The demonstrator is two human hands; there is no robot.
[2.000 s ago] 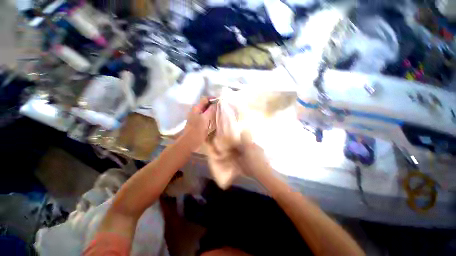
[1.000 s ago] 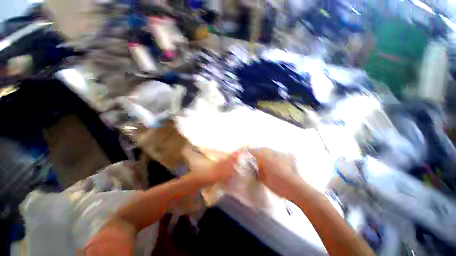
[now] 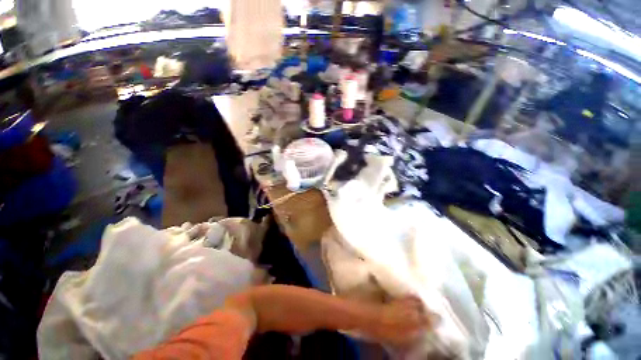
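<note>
A large cream cloth (image 3: 436, 260) lies bunched over the table at the centre right, very brightly lit. My left hand (image 3: 408, 323) is at the lower centre, blurred, with its fingers curled on the near part of the cloth. The fingertips are hard to make out. My left forearm crosses the bottom from an orange sleeve. My right hand is not in view. The sewing machine's head and needle are not in view.
A pale garment heap (image 3: 140, 288) sits at the lower left. A small round white fan (image 3: 307, 162) stands beyond the brown board (image 3: 302, 214). Thread cones (image 3: 318, 111) stand behind it. Dark fabric (image 3: 485, 183) lies at the right.
The view has swung left, away from the machine and phone. Both hands were together on the cloth; now only my left hand shows, and the cloth lies more spread out.
</note>
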